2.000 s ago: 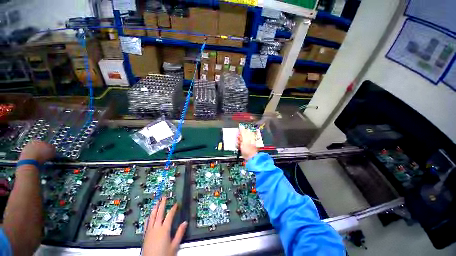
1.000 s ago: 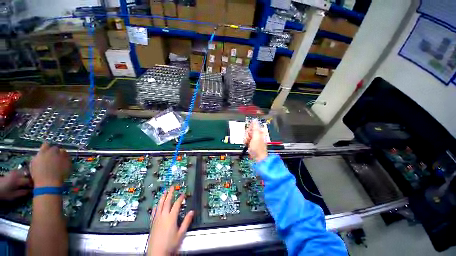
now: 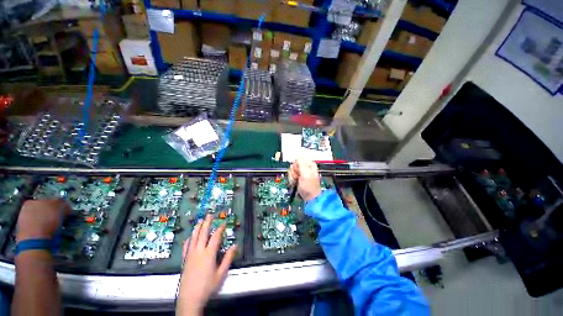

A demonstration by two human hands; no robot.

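Green circuit boards [image 3: 151, 237] with orange and white parts lie in dark pallets [image 3: 125, 228] on the conveyor. My left hand [image 3: 207, 262] is open and empty, fingers spread, over the front edge of a pallet, its fingertips beside a board. My right hand [image 3: 305, 179], in a blue sleeve, is closed around a thin dark tool [image 3: 292, 195]. The tool points down over the boards of the right pallet. Its tip is too small to tell whether it touches. My right hand and sleeve partly hide the boards there.
Another person's hand [image 3: 42, 221] with a blue wristband is over the left pallet. A sample board [image 3: 315, 139] lies on white paper behind the rail. A plastic bag [image 3: 196, 139] and component tray [image 3: 71, 133] lie on the green mat. Blue coiled cords hang across the view. A black machine stands right.
My right hand has moved from in front of the sample board down towards the right pallet, uncovering that board. My left hand stays much the same. The other person's hand has shifted over the left pallet.
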